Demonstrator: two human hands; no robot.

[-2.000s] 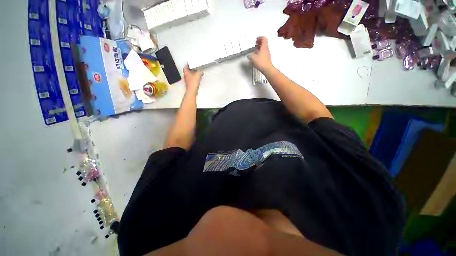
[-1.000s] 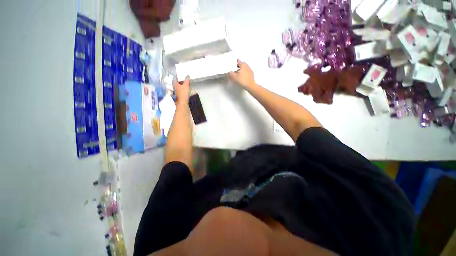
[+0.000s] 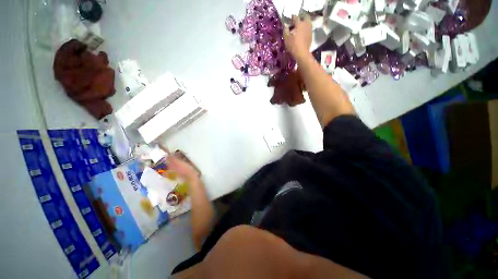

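Observation:
My right hand (image 3: 299, 37) reaches to the left edge of a heap of small white printed cartons (image 3: 373, 35). Its fingertips are among the cartons, and whether they grip one cannot be told. Pink-purple bottles (image 3: 262, 41) lie heaped just left of it. My left hand (image 3: 181, 168) is blurred and low at the left, over the black phone and beside the yellow can (image 3: 176, 197). Its fingers look extended, with nothing seen in them. Two long white boxes (image 3: 171, 117) stand side by side beyond it. Small white cartons (image 3: 274, 139) stand near the table's front edge.
A red-brown cloth (image 3: 286, 88) lies below the bottles, another (image 3: 84, 77) at the far left. A light-blue printed carton (image 3: 126, 204) with crumpled white paper (image 3: 158, 188) lies left. Dark blue label strips (image 3: 46, 196) lie beyond it. Blue crates (image 3: 428, 136) are below the table at right.
The long white box that both hands held was set beside the other one and let go. My right hand moved right to the carton heap; my left hand drew back. The view has turned.

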